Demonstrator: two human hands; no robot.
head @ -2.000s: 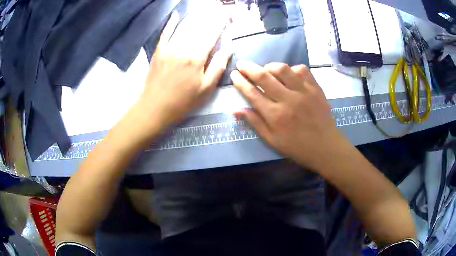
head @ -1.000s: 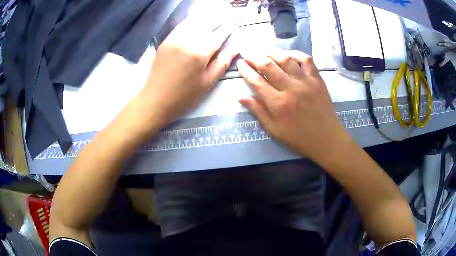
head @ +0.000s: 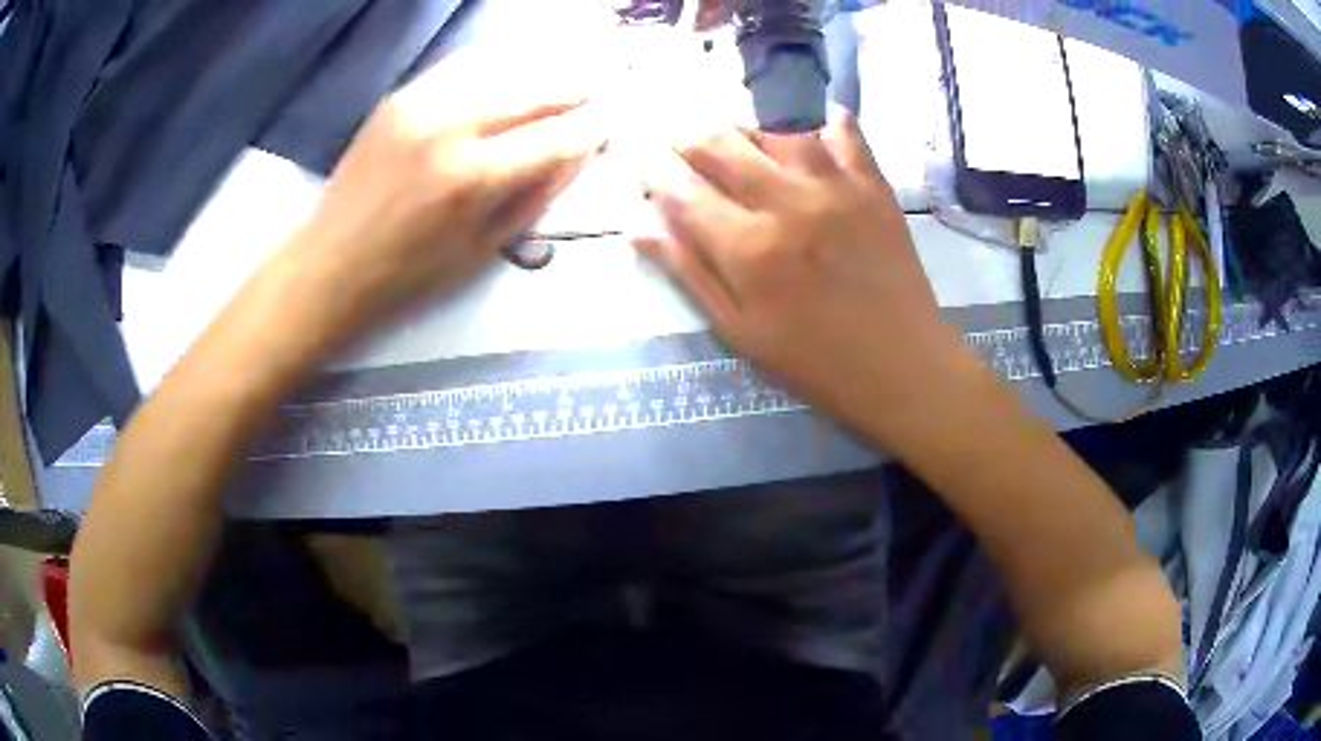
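Note:
My left hand [head: 442, 188] is left of the needle area, fingers pointing toward it, partly blurred. A small dark looped metal tool [head: 533, 252], perhaps thread snips, shows just below its fingers; whether the hand holds it, I cannot tell. My right hand [head: 790, 239] is palm down with bent fingers, just below the dark cylindrical attachment [head: 784, 75]. The two hands are apart. Strong glare washes out the surface between them, so I cannot make out the garment piece or what is under the fingertips.
Dark cut pieces [head: 217, 123] hang at left. A smartphone [head: 1014, 116] with its charging cable [head: 1036, 311] and yellow-handled scissors [head: 1159, 290] lie at right. A ruler strip [head: 565, 403] runs along the table's front edge. Dark scraps [head: 1282, 239] lie far right.
My left hand has moved left, away from my right hand. The looped tool has come into view. The grey cloth seen earlier between the hands no longer shows. The view has shifted slightly.

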